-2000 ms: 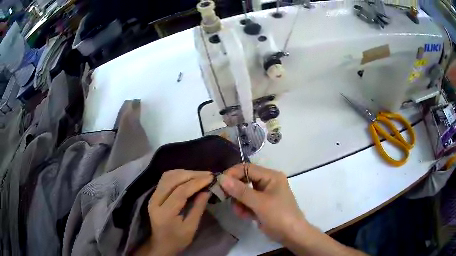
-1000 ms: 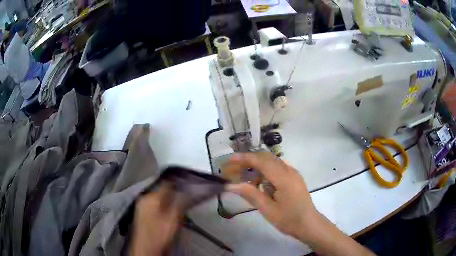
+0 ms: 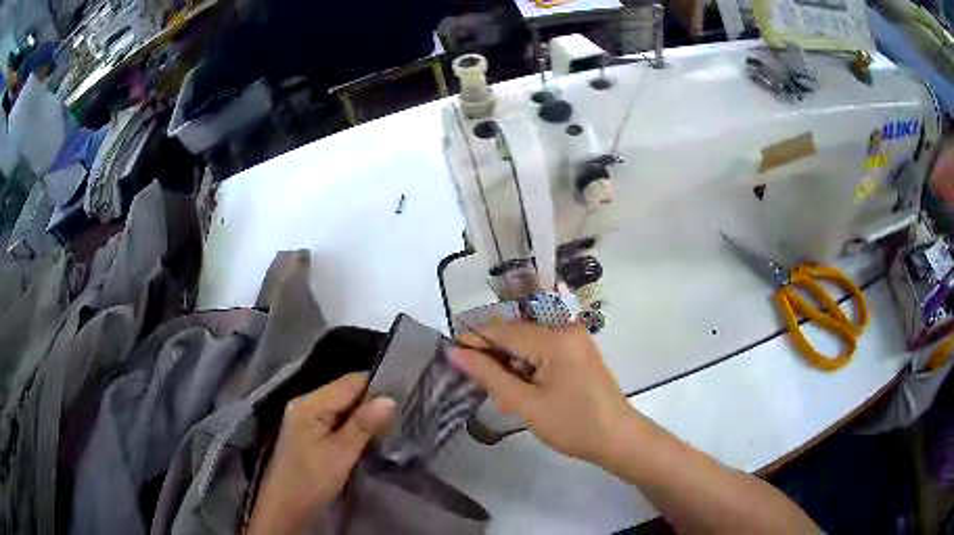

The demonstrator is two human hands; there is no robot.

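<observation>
The grey-brown garment (image 3: 225, 402) is heaped at the left and runs under my hands. My left hand (image 3: 319, 439) pinches the garment's turned-up edge, a flat grey band with a dark border. My right hand (image 3: 549, 381) holds the other side of this part in its fingertips, with a thin dark pointed tool, perhaps an awl, among the fingers. Striped lining cloth (image 3: 434, 408) shows between the hands. The white sewing machine head (image 3: 507, 199) stands just beyond my right hand; the needle area is partly hidden.
Orange-handled scissors (image 3: 821, 313) lie right of the machine head. A white table (image 3: 314, 188) extends behind the garment. Small metal tools (image 3: 779, 75) lie on top of the machine. A box (image 3: 929, 277) is at the right edge. A pale bin (image 3: 220, 117) stands behind left.
The garment edge, earlier dark side up with a small grey piece pinched, is now turned to show the grey band and striped lining. My hands hold it in front of the needle area.
</observation>
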